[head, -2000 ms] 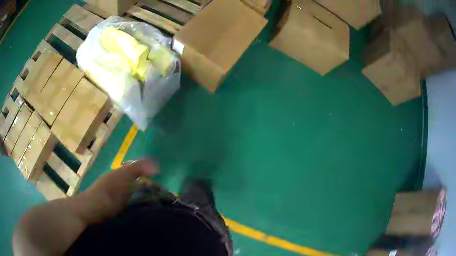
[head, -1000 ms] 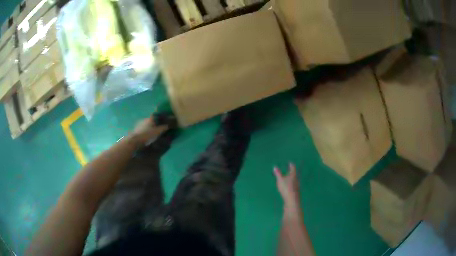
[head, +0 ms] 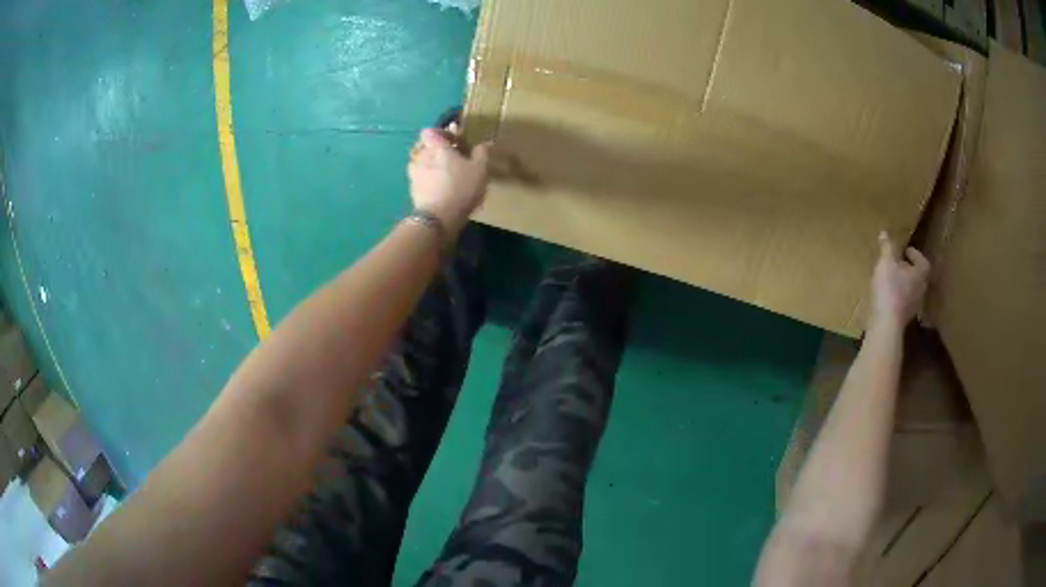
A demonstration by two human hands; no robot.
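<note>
A large brown corrugated carton (head: pixel 711 172) fills the upper middle and right of the view, its broad flat face towards me, with a strip of shiny tape along its upper left. My left hand (head: pixel 450 178) grips its left edge near the lower left corner; a thin band is on the wrist. My right hand (head: pixel 899 281) holds its lower right corner, thumb and fingers around the edge. The carton's far side and contents are hidden.
More brown cartons (head: pixel 1015 264) stand against the right side and at lower right. The green floor (head: pixel 344 149) has a yellow line (head: pixel 237 218) at left. Small stacked boxes (head: pixel 52 447) are at the lower left edge. My legs in camouflage trousers are below the carton.
Both hands have come onto the carton; the right hand was apart from it before. The carton now looks larger and further right. The clear bag with yellow contents has left the view.
</note>
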